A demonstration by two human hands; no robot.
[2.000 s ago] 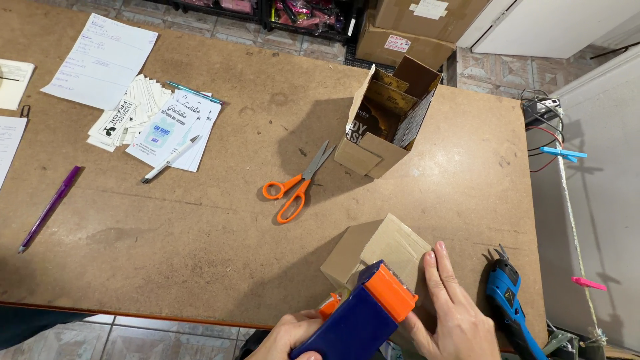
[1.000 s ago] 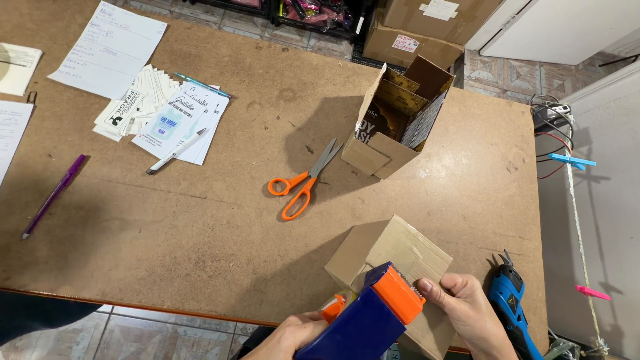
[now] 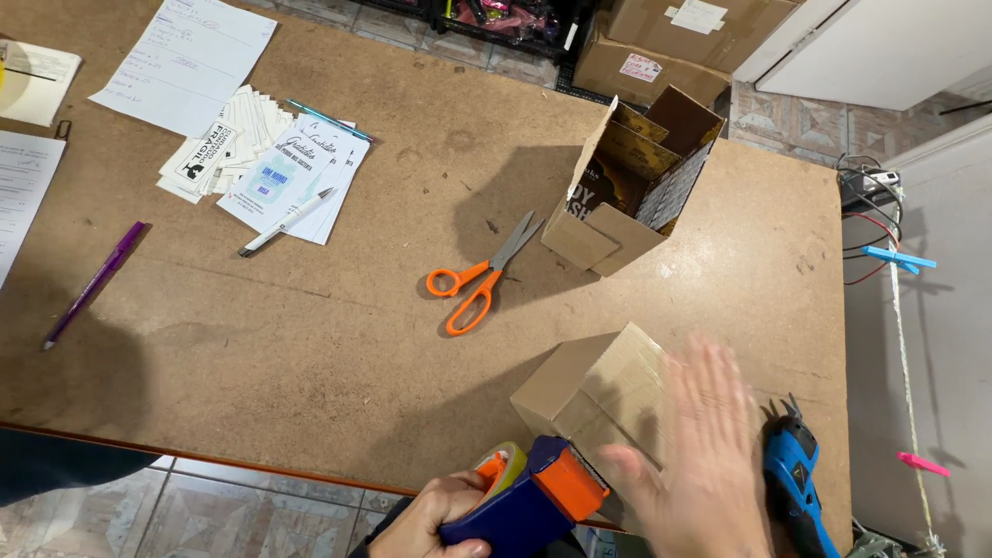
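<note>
My left hand [image 3: 442, 519] grips a blue and orange packing tape dispenser [image 3: 515, 508], whose toothed edge is beside the near side of a closed cardboard box [image 3: 573, 372]. A roll of tape [image 3: 504, 469] shows in the dispenser. My right hand [image 3: 697, 449], blurred, lies flat with its fingers spread over the right part of the box top; whether it presses on the box is hard to tell. Orange-handled scissors [image 3: 484, 275] lie partly spread beyond the box. Farther back stands an open cardboard box [image 3: 604, 240] with printed packages inside.
A blue power cutter [image 3: 794, 473] lies at the table's right edge. Pens [image 3: 94, 285], fragile stickers [image 3: 205, 155], printed cards [image 3: 279, 182] and written sheets [image 3: 190, 66] lie at left. Cables [image 3: 868, 190] and a cord with clothes pegs [image 3: 903, 333] hang at right. Cardboard boxes [image 3: 643, 66] stand behind the table.
My right hand has gone from beside the dispenser's orange end, with fingers bent, to spread open over the box's right part. The dispenser has shifted a little off the box top toward the near side.
</note>
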